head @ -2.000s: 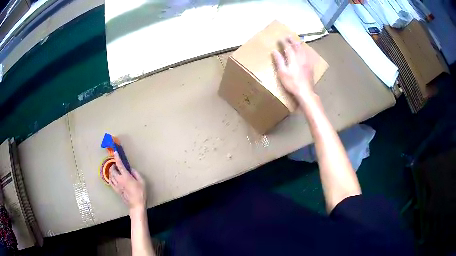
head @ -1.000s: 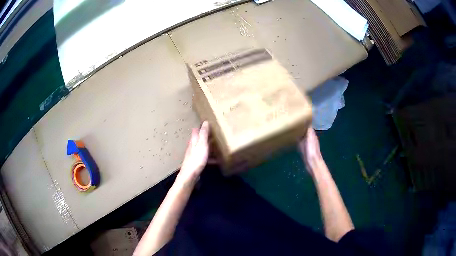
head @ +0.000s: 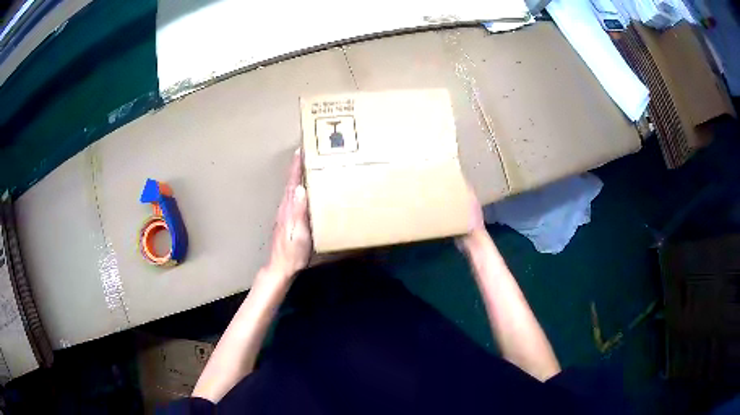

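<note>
A plain brown carton (head: 385, 190) with a dark printed symbol near its upper left corner is held between both hands at the bench's front edge. My left hand (head: 290, 223) presses flat on its left side. My right hand (head: 473, 220) is on its lower right side, its fingers partly hidden by the carton. The carton's underside is hidden. The blue and orange tape dispenser (head: 166, 227) with its roll lies on the bench to the left, touched by neither hand.
The cardboard bench cover (head: 227, 170) runs across the view, with a white board (head: 324, 20) behind it. Flat cartons stand at the far right (head: 677, 89) and far left (head: 16, 300). Whitish plastic (head: 552, 212) hangs below the front edge.
The carton has come from the bench's right part to in front of me and turned, so a printed face shows. My left hand has left the tape dispenser and now holds the carton with my right.
</note>
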